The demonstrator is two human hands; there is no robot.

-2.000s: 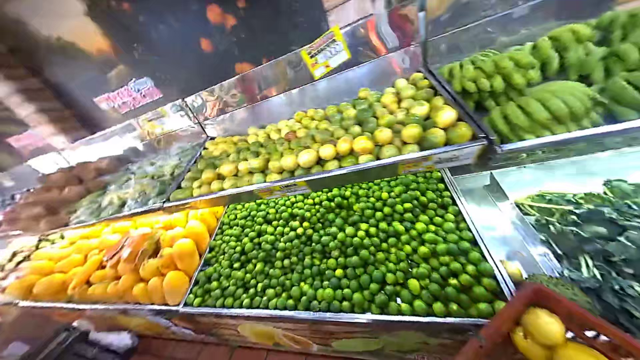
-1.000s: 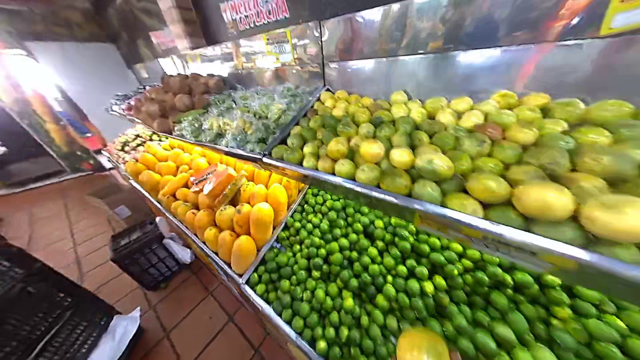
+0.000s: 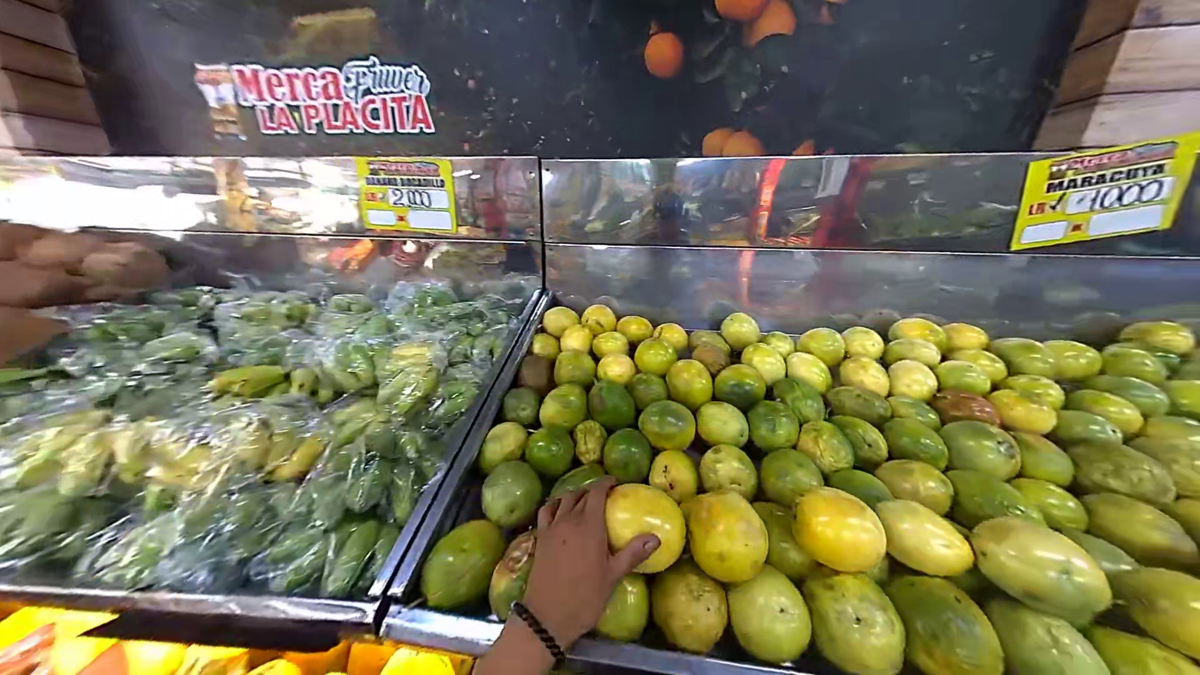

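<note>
My left hand [image 3: 577,562], with a dark beaded bracelet at its wrist, reaches in from the bottom, back of the hand up. Its fingers and thumb are around a yellow passion fruit [image 3: 646,528] near the front left corner of a metal bin. Beside it on the right lies another yellow passion fruit [image 3: 727,537]. Green and yellow passion fruits [image 3: 853,626] fill the bin in heaps, and a browned fruit [image 3: 512,574] shows partly behind my hand. My right hand is out of view.
A metal divider [image 3: 466,450] separates the bin from plastic-bagged green produce [image 3: 272,441] on the left. Blurred brown produce [image 3: 84,262] sits at the far left. Yellow-orange fruit [image 3: 159,656] shows below the front ledge. Yellow price signs [image 3: 1106,192] hang on the mirrored back panel.
My left hand has come into view and is on a yellow passion fruit. The view has swung and moved closer to the passion fruit bin; the limes seen earlier are out of view.
</note>
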